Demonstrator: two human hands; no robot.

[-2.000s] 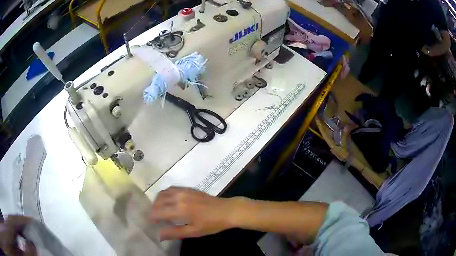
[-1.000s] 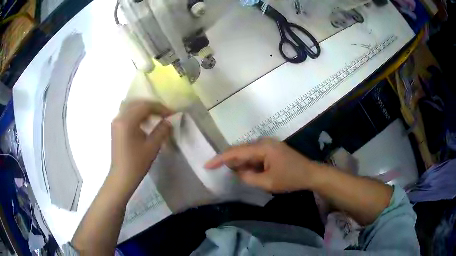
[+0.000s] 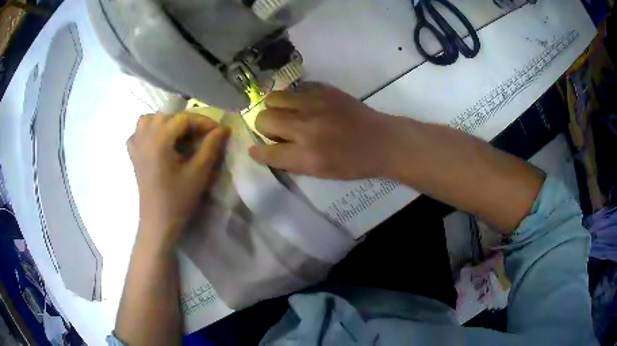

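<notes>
A grey-beige fabric piece (image 3: 230, 250) hangs from the needle area toward the table's front edge. A white strip (image 3: 291, 216) lies on it. My left hand (image 3: 177, 159) pinches the cloth at its left, just below the machine head. My right hand (image 3: 318, 132) pinches the strip and cloth edge close to the presser foot (image 3: 254, 84). The sewing machine (image 3: 183, 47) fills the upper part of the view. The needle tip and stitch line cannot be made out; the fingertips are blurred and partly cover the cloth.
Curved grey pieces (image 3: 64, 169) lie flat at the left of the table. Black scissors (image 3: 445, 34) lie right of the machine head. A printed ruler (image 3: 514, 84) runs along the front table edge. Pink and white scraps (image 3: 482, 287) sit below the table at right.
The view has moved in closer to the machine head. Both hands are now up near the presser foot; the right hand has moved from the strip's lower part to its upper end.
</notes>
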